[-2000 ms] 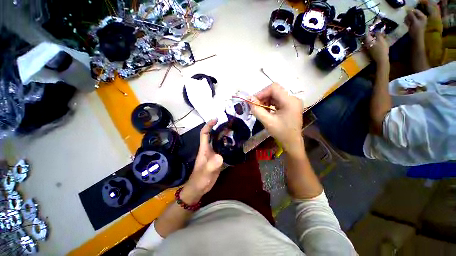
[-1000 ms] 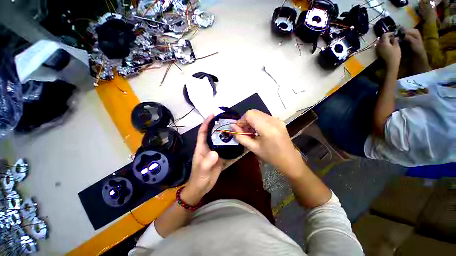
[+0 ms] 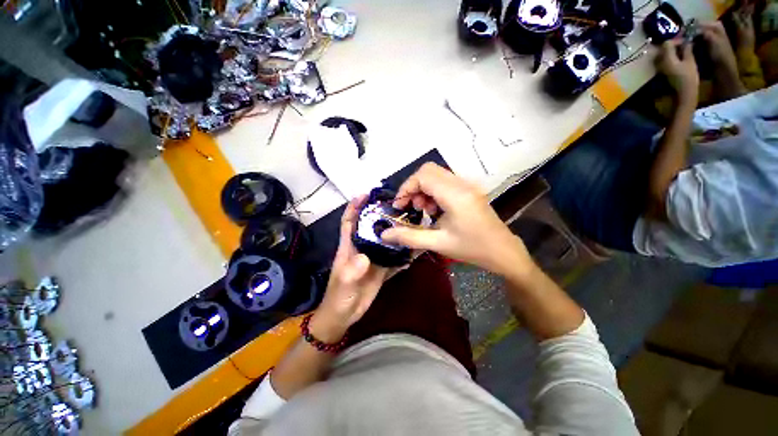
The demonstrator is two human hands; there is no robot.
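Observation:
A round black camera housing (image 3: 374, 247) is held above the black mat (image 3: 177, 351), near the table edge. A silver-white LED board (image 3: 372, 223) with a dark centre hole sits in it. My left hand (image 3: 345, 277) holds the housing from its left side and below. My right hand (image 3: 444, 217) has its thumb on the board and its fingers at the housing's upper right rim, by thin orange wires. The fingers partly hide the rim and wires. A white sheet (image 3: 339, 162) lies by a black curved part just beyond the housing.
Black housings (image 3: 256, 197) and glossy faceplates (image 3: 258, 283) stand left on and beside the mat. Tangled silver boards (image 3: 299, 83) lie beyond, more boards (image 3: 36, 345) far left, a clear bag (image 3: 72, 183) upper left. Assembled units (image 3: 580, 64) and a neighbouring person (image 3: 717, 187) are at right.
The LED board, earlier held by my right hand over the housing, now sits inside it. The housing is tilted, and my right fingers have moved from the board's centre wires to the rim.

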